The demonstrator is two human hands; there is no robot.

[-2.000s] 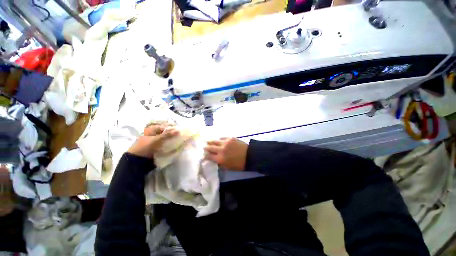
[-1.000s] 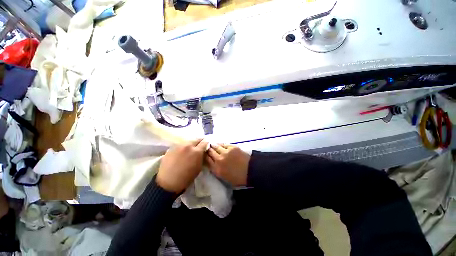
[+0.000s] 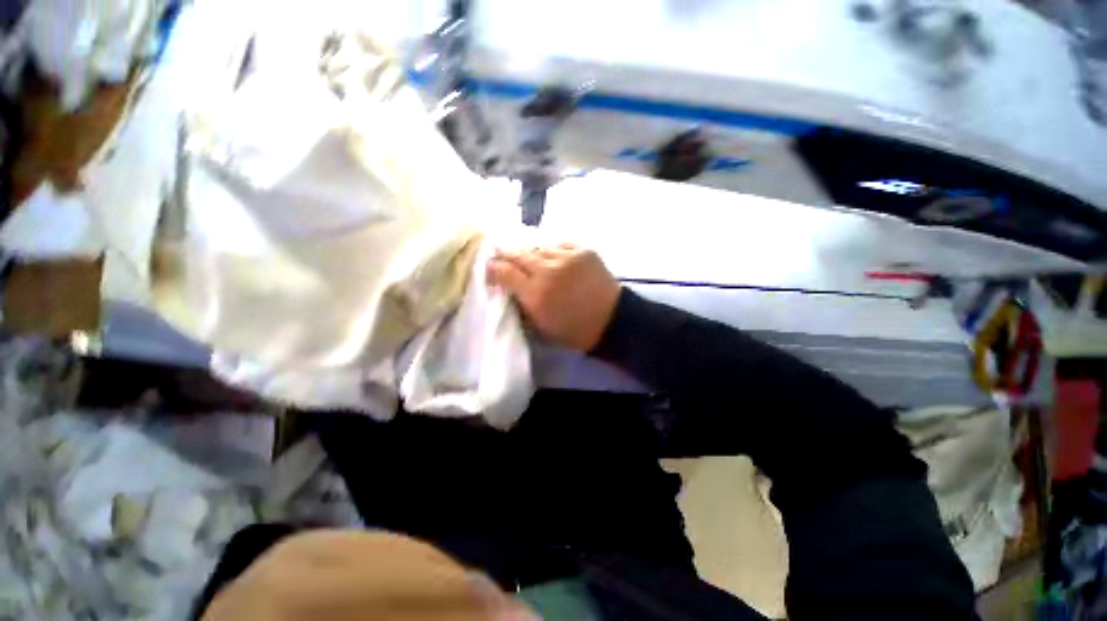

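Note:
Cream cloth [image 3: 316, 231] lies bunched on the machine bed left of the needle and hangs over the front edge. My right hand [image 3: 558, 289] pinches its right edge just in front of the presser foot [image 3: 533, 194]. My left hand [image 3: 358, 580] is blurred, large and low at the bottom edge, partly cut off and away from the cloth. Its fingers cannot be made out, nor whether it holds anything. The white sewing machine head [image 3: 728, 73] spans the top right.
Red and yellow looped scissors [image 3: 1005, 346] hang at the machine's right end, near a thin red item [image 3: 898, 277]. Beige cloth [image 3: 959, 473] lies low at right. A pale pile [image 3: 121, 485] lies low at left. Brown wood [image 3: 51, 295] shows at left.
My left hand has left the seam and come down close to my body. My right hand stays on the cloth near the needle. The view has shifted, and the cloth lies more spread.

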